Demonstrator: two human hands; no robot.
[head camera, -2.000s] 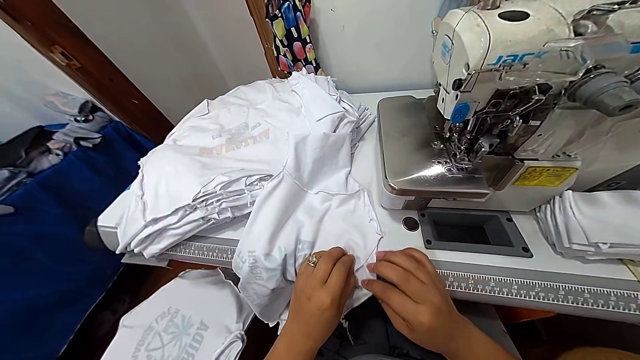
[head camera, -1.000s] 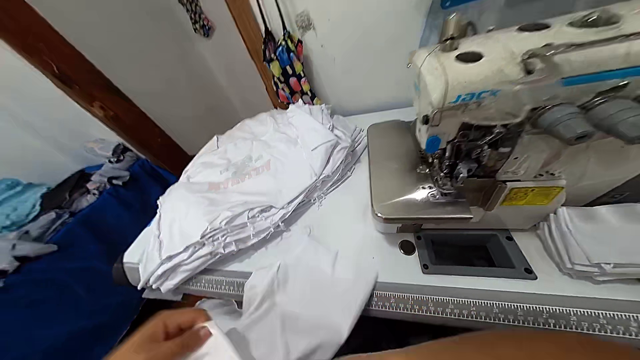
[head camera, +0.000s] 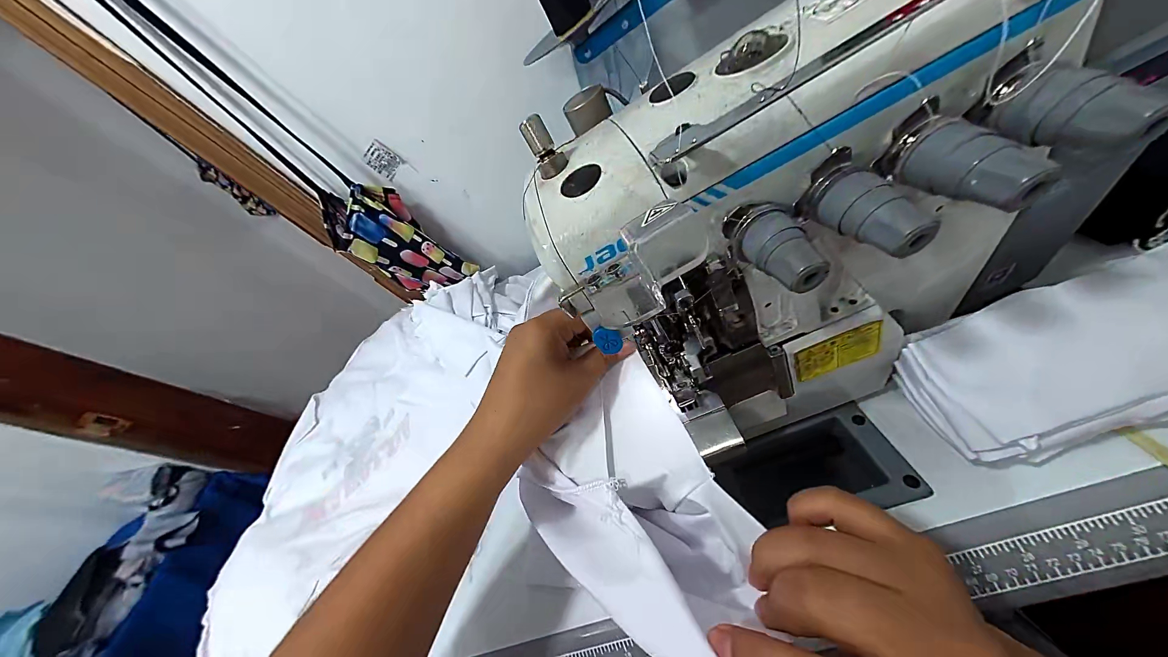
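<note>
A white fabric garment (head camera: 657, 438) lies against the needle area of a Jack overlock sewing machine (head camera: 639, 210). My left hand (head camera: 552, 374) pinches the garment's far part beside the blue knob, close to the presser foot area. Nearer the table's front edge, my right hand (head camera: 849, 584) grips the garment's near edge between thumb and fingers. An overlocked seam crosses the cloth between the two hands. The needle itself is hard to make out.
A pile of white printed garments (head camera: 356, 447) lies left of the machine. Folded white fabric (head camera: 1040, 365) is stacked at the right. A ruler tape (head camera: 1068, 547) runs along the table's front edge. A patterned cloth (head camera: 392, 237) hangs by the wall; dark blue fabric (head camera: 192, 557) is lower left.
The white garment has come from the table's front edge up to the machine's needle area. My left hand has moved up to the machine, and the view has shifted closer to it.
</note>
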